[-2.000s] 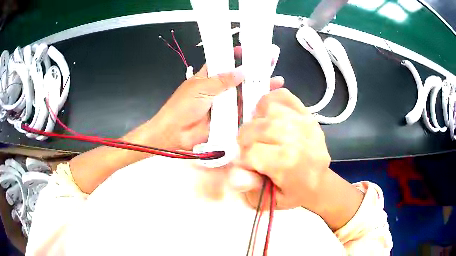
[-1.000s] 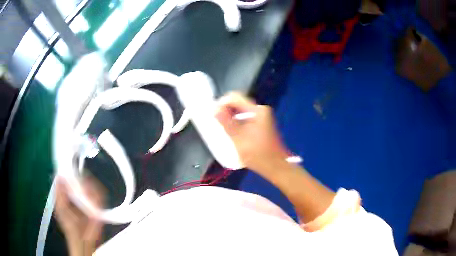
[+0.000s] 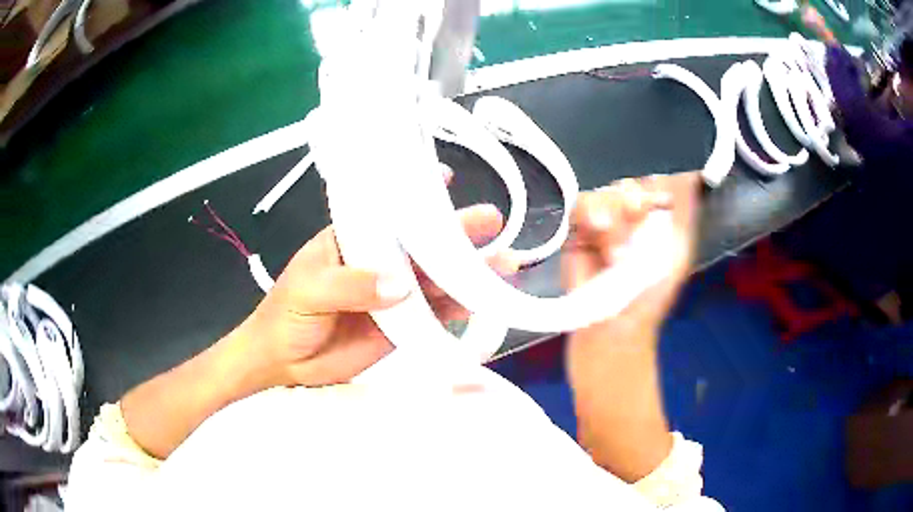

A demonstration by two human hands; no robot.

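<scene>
White curved neck fan arms (image 3: 365, 190) are held up in front of me, partly overexposed. My left hand (image 3: 325, 305) is closed around them at their middle, thumb on the near side. My right hand (image 3: 631, 240) is blurred and grips the end of one curved arm, to the right. Another arm's end with thin red and black lead wires (image 3: 225, 232) sticks out left of my left hand. How many arms I hold, and their upper ends, cannot be told clearly.
Two arms (image 3: 556, 185) lie on the black bench (image 3: 150, 265) behind my hands. Arm piles lie at left (image 3: 45, 370) and right (image 3: 801, 105). The green conveyor belt (image 3: 200, 110) runs behind a pale rail. A metal post (image 3: 458, 45) slants there. A person's sleeve (image 3: 866, 120) is at right.
The view has swung back from the right side to the bench. My left hand now holds the arms in front of me. My right hand has gone from one arm's side to a curved arm's end.
</scene>
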